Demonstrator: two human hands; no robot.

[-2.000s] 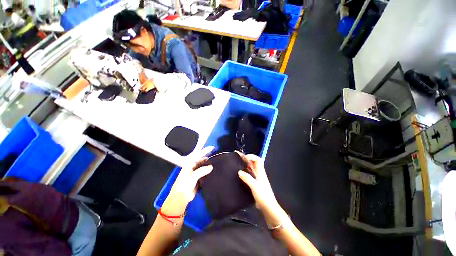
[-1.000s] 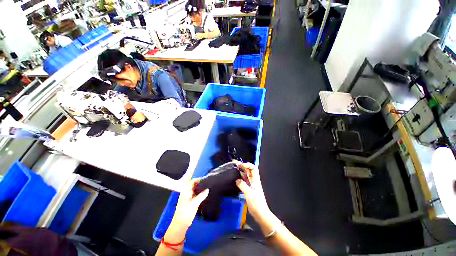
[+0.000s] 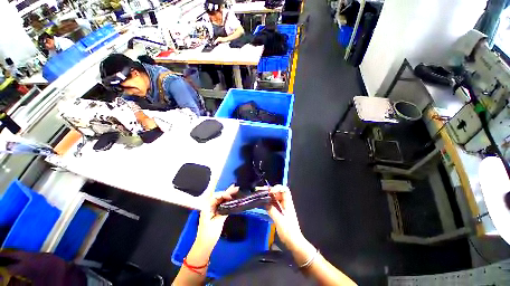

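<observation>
My left hand (image 3: 211, 211) pinches the left end of a black sewn piece (image 3: 244, 203). My right hand (image 3: 283, 209) holds its right end. The piece is seen edge-on, as a narrow dark band with a pale line along it. A small thin dark thing shows at my right fingertips, too small to tell. Two flat black rounded panels lie apart on the white table, one nearer (image 3: 192, 179) and one farther (image 3: 207, 130). Heaped black pieces (image 3: 261, 162) lie in the large blue crate (image 3: 287, 162) beyond my hands.
A lower blue crate (image 3: 187, 246) under my hands holds a black piece. Another blue crate (image 3: 288, 103) stands beyond the large one. A person (image 3: 173, 92) works at a sewing machine (image 3: 98, 116) at the left. A stool (image 3: 373, 108) and a metal-framed bench (image 3: 447, 139) stand at the right.
The black piece has turned from its broad face to edge-on between my hands, a little lower than the crate heap. The view has shifted, showing more of the lower blue crate.
</observation>
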